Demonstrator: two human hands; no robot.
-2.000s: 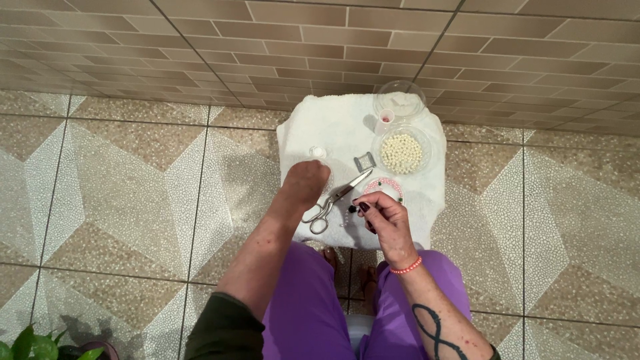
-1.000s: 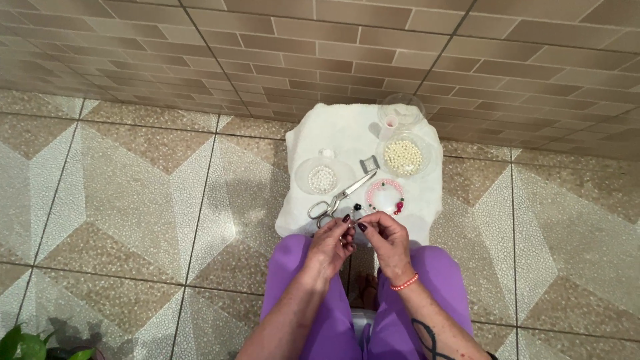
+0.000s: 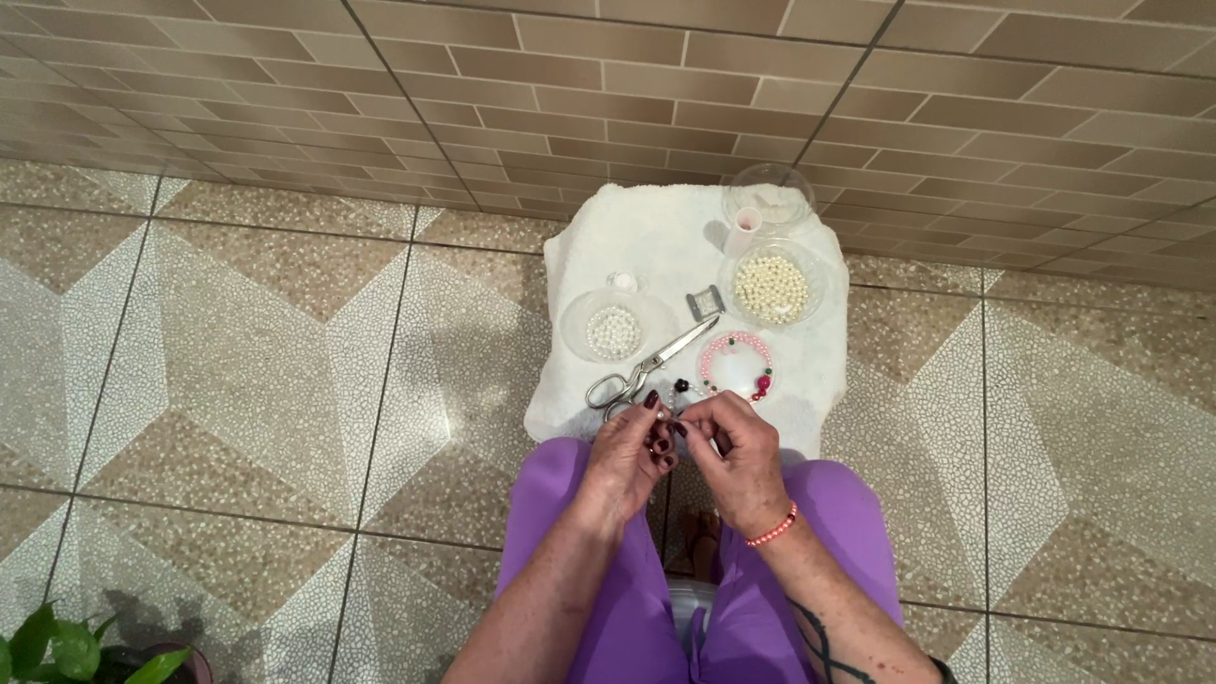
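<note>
My left hand (image 3: 629,451) pinches a small pearl-white bead between thumb and fingertip at the near edge of a white towel. Touching it from the right, my right hand (image 3: 736,446) has its thumb and forefinger closed near the bead, on what looks like a thin strand. A black bead (image 3: 681,386) lies just beyond the fingertips. Metal scissors (image 3: 655,361) rest partly opened behind my left hand, their handles partly hidden. Beyond my right hand, a pink bead bracelet (image 3: 708,356) with red and green beads lies in a ring on the towel.
On the towel (image 3: 646,223) stand a bowl of white beads (image 3: 613,332), a bowl of cream beads (image 3: 770,288), a pale pink cylinder (image 3: 744,231), a clear dish (image 3: 774,180) and a small grey-edged piece (image 3: 705,302). A tiled wall rises behind; a potted plant (image 3: 71,646) is at lower left.
My left hand has moved from over the white-bead bowl towards me and met my right hand. The bowl and the bracelet, earlier partly covered, now show.
</note>
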